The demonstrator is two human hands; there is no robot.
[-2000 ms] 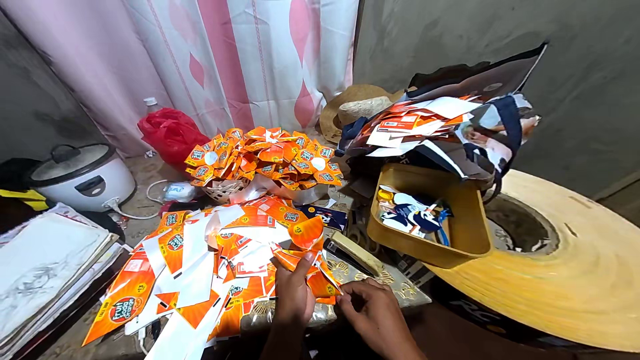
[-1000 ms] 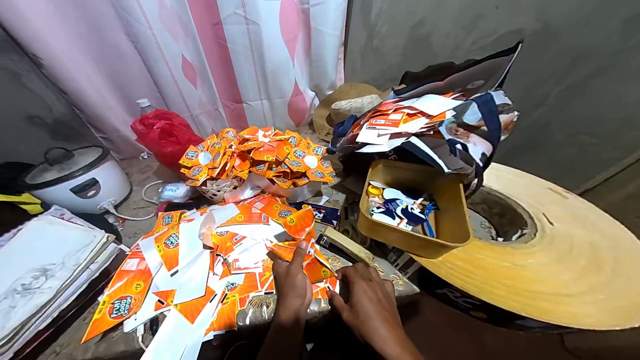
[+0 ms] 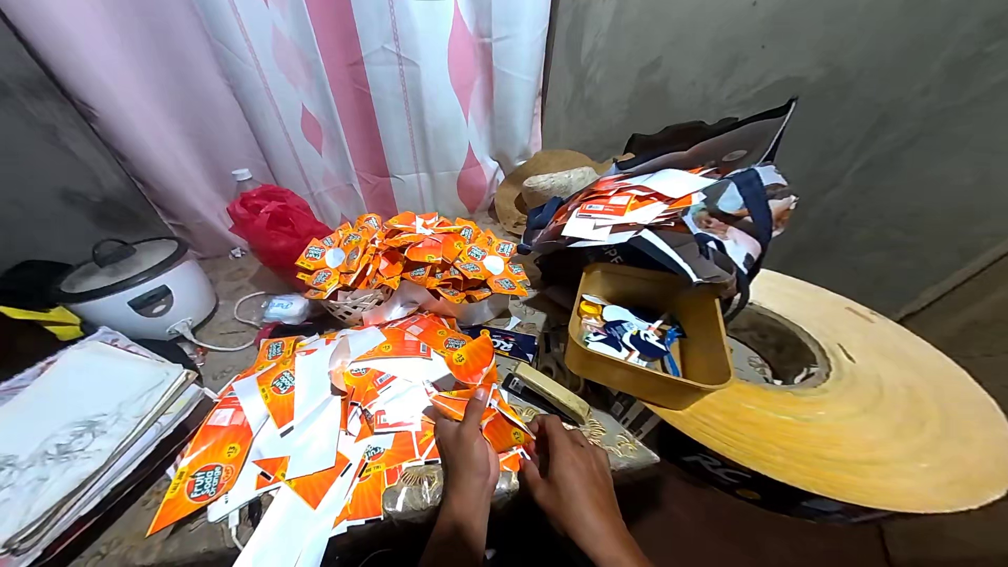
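Observation:
My left hand (image 3: 468, 453) grips a folded piece of orange printed paper (image 3: 504, 425) at the table's front edge, thumb on top. My right hand (image 3: 568, 465) is at the right edge of that piece, fingers bent; whether it grips the paper is hard to tell. Left of my hands spreads a pile of cut orange and white paper strips (image 3: 315, 433). Behind it stands a woven basket (image 3: 358, 305) heaped with folded orange paper pieces (image 3: 425, 252). A stapler-like long tool (image 3: 547, 391) lies just beyond my right hand.
To the right, a tan plastic container (image 3: 646, 386) holds small items, before a bag (image 3: 756, 213) full of paper strips. A large yellow ring-shaped object (image 3: 866, 425) is at the far right. A rice cooker (image 3: 142, 291), stacked papers (image 3: 87, 425) and a red plastic bag (image 3: 276, 224) stand left.
My hands stay around the orange paper at the table's front edge, with only small shifts of the fingers.

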